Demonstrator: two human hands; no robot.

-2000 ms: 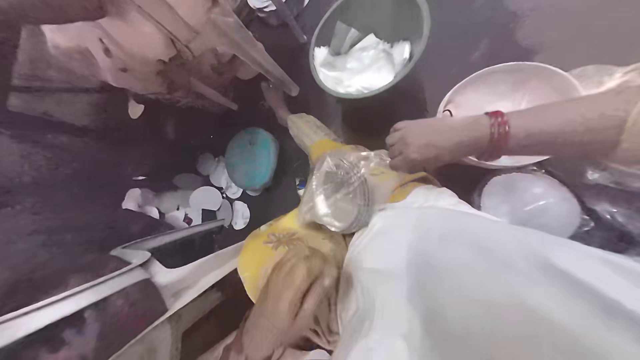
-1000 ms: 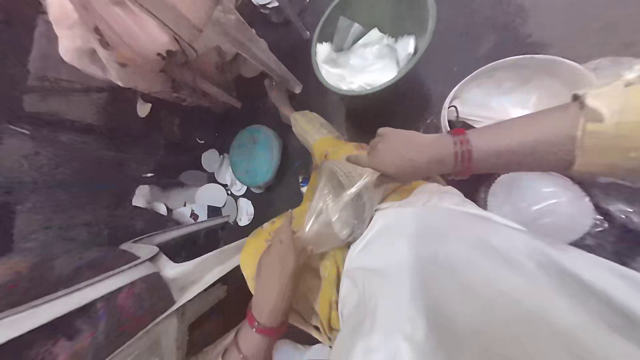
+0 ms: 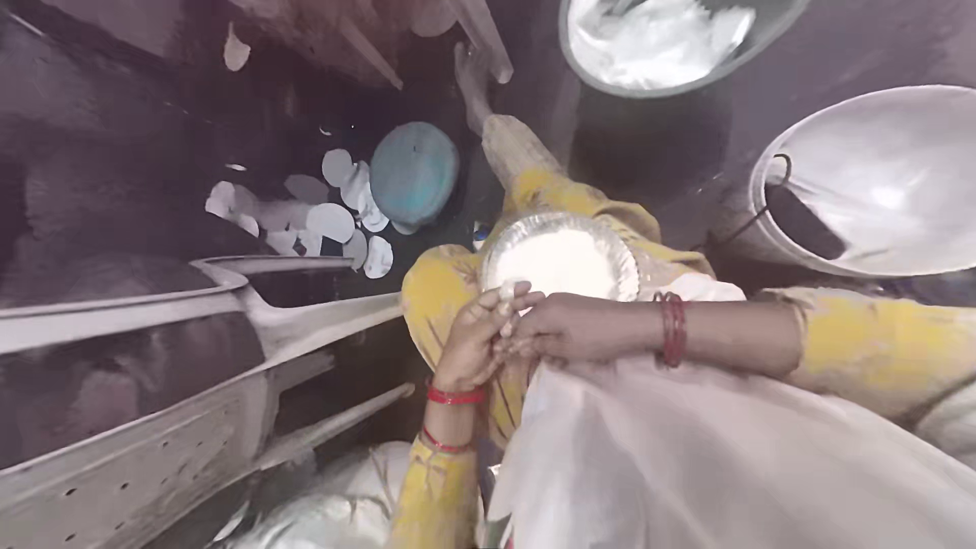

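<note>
My left hand (image 3: 476, 335) and my right hand (image 3: 568, 326) meet over my lap, their fingers touching. Something small and pale shows between the fingertips; what it is cannot be told. Just beyond them a round, shiny foil-like plate or stack of plates (image 3: 560, 255) rests on my lap, its rim crimped and its middle bright. Red bangles circle both wrists. White cloth or sheeting (image 3: 686, 457) spreads below my right forearm.
A green-rimmed tub (image 3: 679, 88) with white material stands ahead. At the right is a large pale bucket (image 3: 869, 271). A teal round container (image 3: 414, 174) sits beside scattered white discs (image 3: 330, 223). A plastic chair (image 3: 305, 297) is at the left.
Both hands have come together over my lap; a second ago they were apart beside a clear plastic bag. That bag no longer covers the lap, and the round shiny plate shows there. The view has shifted closer.
</note>
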